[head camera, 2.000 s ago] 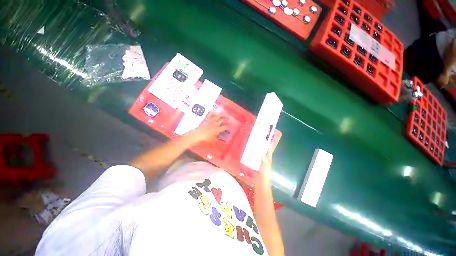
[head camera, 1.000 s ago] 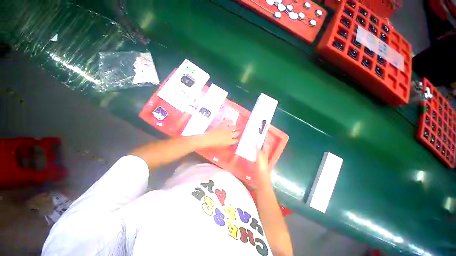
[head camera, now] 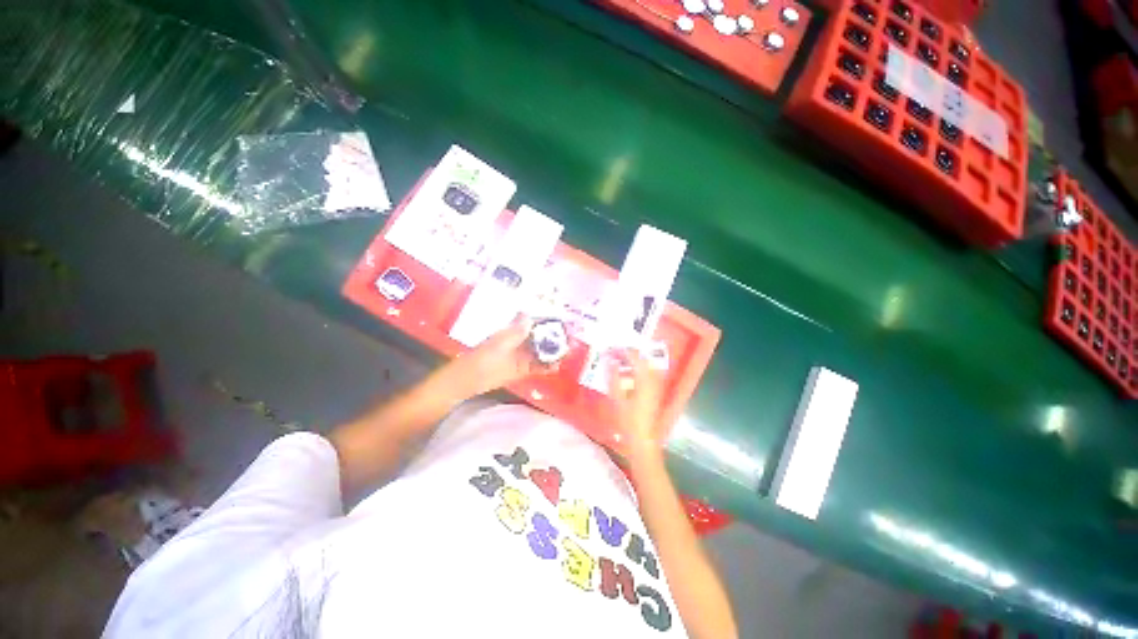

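My left hand [head camera: 502, 358] holds a smartwatch body [head camera: 547, 340], dark with a shiny rim, over the middle of the shallow red tray [head camera: 431, 327]. My right hand [head camera: 637, 390] is at the lower end of a long white watch box [head camera: 651, 277] on the tray's right part. Small white pieces show around its fingers; its grip is too blurred to tell. Two more white boxes with watch pictures, one wide [head camera: 449, 215] and one narrow [head camera: 509, 277], lie on the tray's left part. Another watch body [head camera: 394, 285] lies in its left corner.
A blank white box [head camera: 814, 443] lies on the green bench [head camera: 736, 412] to the right. A clear plastic bag [head camera: 312, 175] lies left of the tray. Red cell trays [head camera: 917, 119] with dark parts stand at the upper right. A red stool [head camera: 81, 418] is on the floor at left.
My left hand has come up from the tray with a watch body in it. My right hand has moved to the watch box's lower end, and small white pieces now show there.
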